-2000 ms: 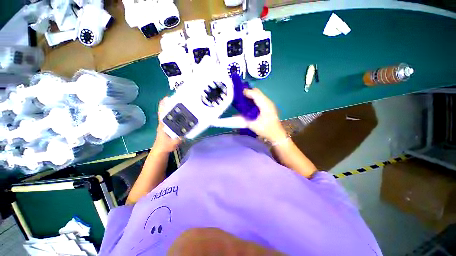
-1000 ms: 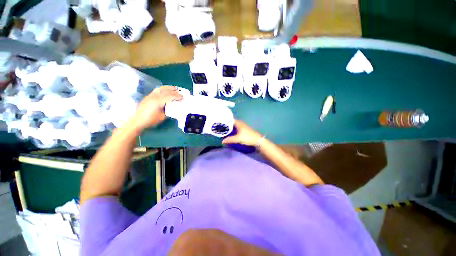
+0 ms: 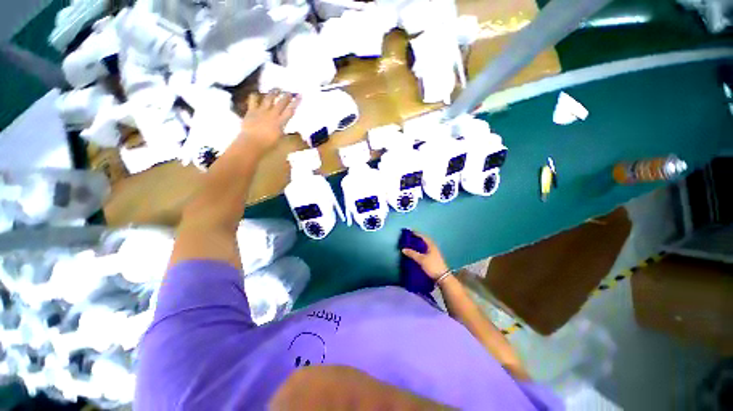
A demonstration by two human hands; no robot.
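My left hand (image 3: 269,120) is stretched out over the cardboard, fingers spread, at the left end of a white security camera (image 3: 328,112); no closed grip shows. My right hand (image 3: 427,261) holds a dark blue-purple cloth (image 3: 414,273) low over the front of the mat. Several white dual-lens cameras stand side by side in a row on the green mat, lens balls towards me. The leftmost camera (image 3: 312,205) is nearest my left forearm.
Unwiped cameras (image 3: 217,48) lie jumbled on the cardboard (image 3: 145,197). Bagged cameras (image 3: 56,281) fill the left. A grey bar (image 3: 522,56) crosses above the bench. A yellowish small tool (image 3: 546,179), white paper scrap (image 3: 568,109) and orange-brown bottle (image 3: 649,169) lie right.
The camera has left my hands, and the row has one more camera. My left hand has moved forward to the cardboard. My right hand still holds the cloth. The view has shifted.
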